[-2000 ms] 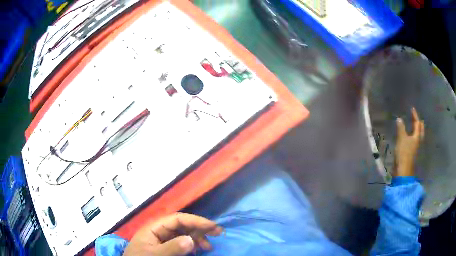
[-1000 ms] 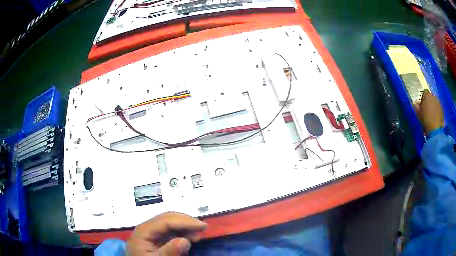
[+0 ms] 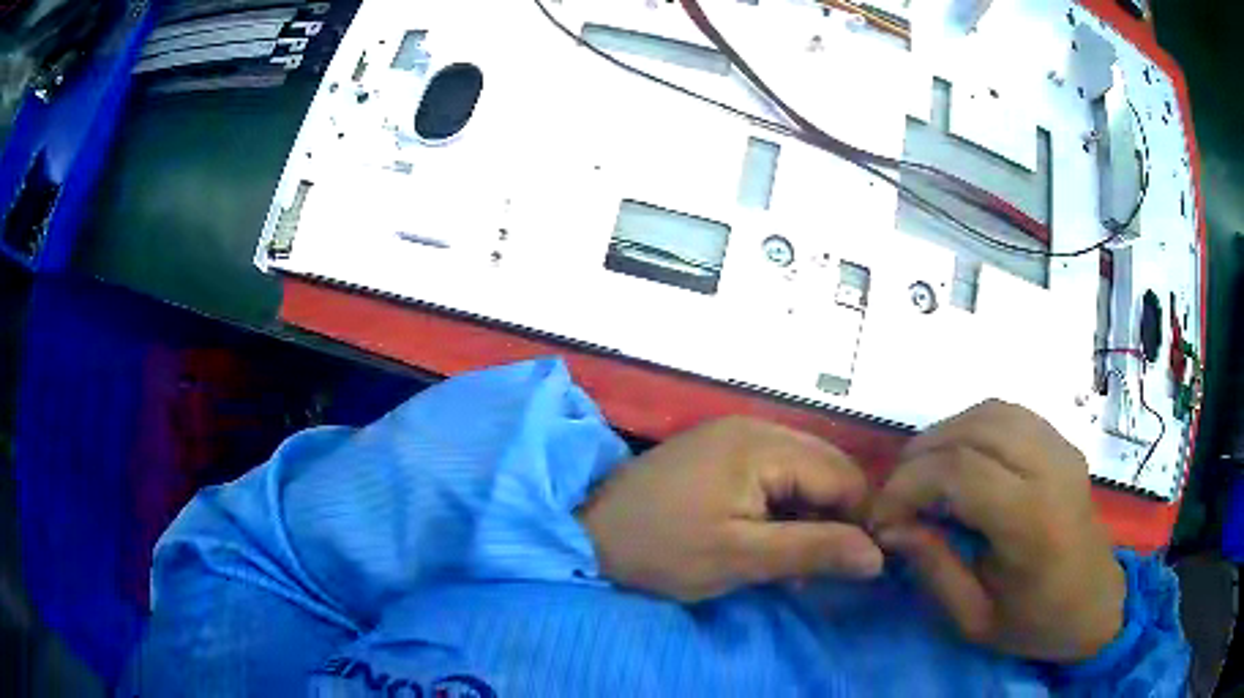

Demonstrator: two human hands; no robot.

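The white back panel (image 3: 532, 300) lies on its red foam pad (image 3: 409, 334) and fills the upper view. A thin dark wire (image 3: 641, 85) and a dark red cable (image 3: 744, 68) curve across it. My left hand (image 3: 737, 511) and my right hand (image 3: 1016, 532) are bare and close together, just in front of the panel's near edge. Their thumbs and fingertips meet between them. Anything between the fingertips is too small or hidden to tell.
Silver mounting strips (image 3: 225, 41) lie at the upper left beside the panel. A blue bin (image 3: 82, 396) with a reddish bottom stands at the lower left. The green bench top (image 3: 191, 205) shows left of the panel. A black oval speaker (image 3: 449, 102) sits near the panel's left end.
My right hand has come from the blue tray on the right to meet my left hand. My left hand has moved to the right in the picture. The view has turned toward the panel's left end.
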